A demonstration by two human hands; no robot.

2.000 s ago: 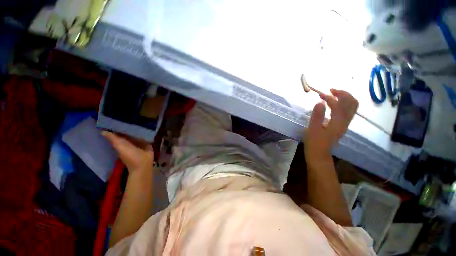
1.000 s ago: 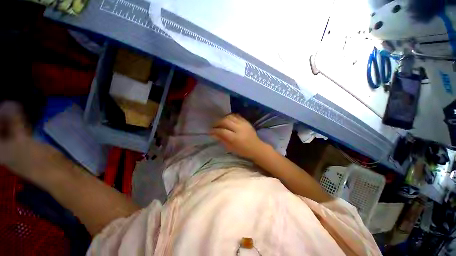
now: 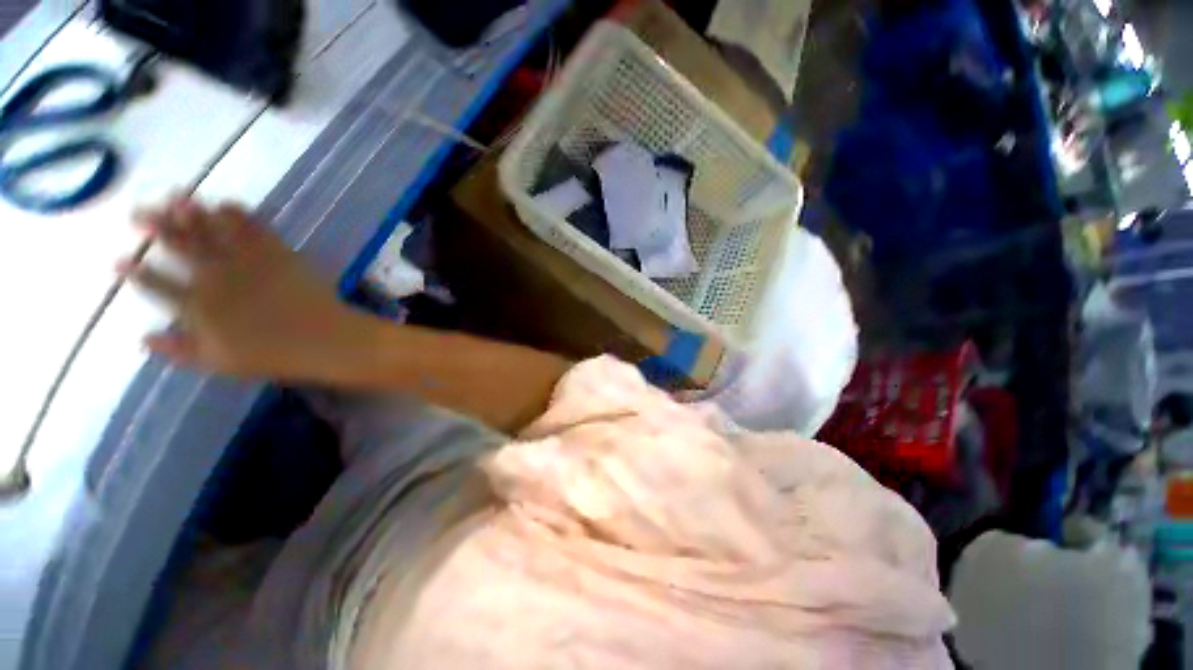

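Note:
My right hand [image 3: 229,282] is over the front edge of the white table, fingers apart and blurred, with nothing seen in it. My left hand is not in view. Blue-handled scissors [image 3: 59,164] lie on the table beyond my fingers at the far left. A dark phone [image 3: 229,39] lies beside them, cut off by the top edge. A white perforated basket [image 3: 746,314] stands on a cardboard box [image 3: 589,295] right of the table and holds small white, grey and dark cut pieces [image 3: 641,210].
The table's grey edge [image 3: 314,196] with a blue side runs diagonally at the left. A white bag [image 3: 811,340] lies beside the basket. A red basket [image 3: 909,406], a pale stool-like shape [image 3: 1047,609] and blue cloth or bags [image 3: 935,144] are farther right.
The view has swung right to the white basket and floor. The drawer and my left hand have left view. My right hand has moved from my lap to the table edge.

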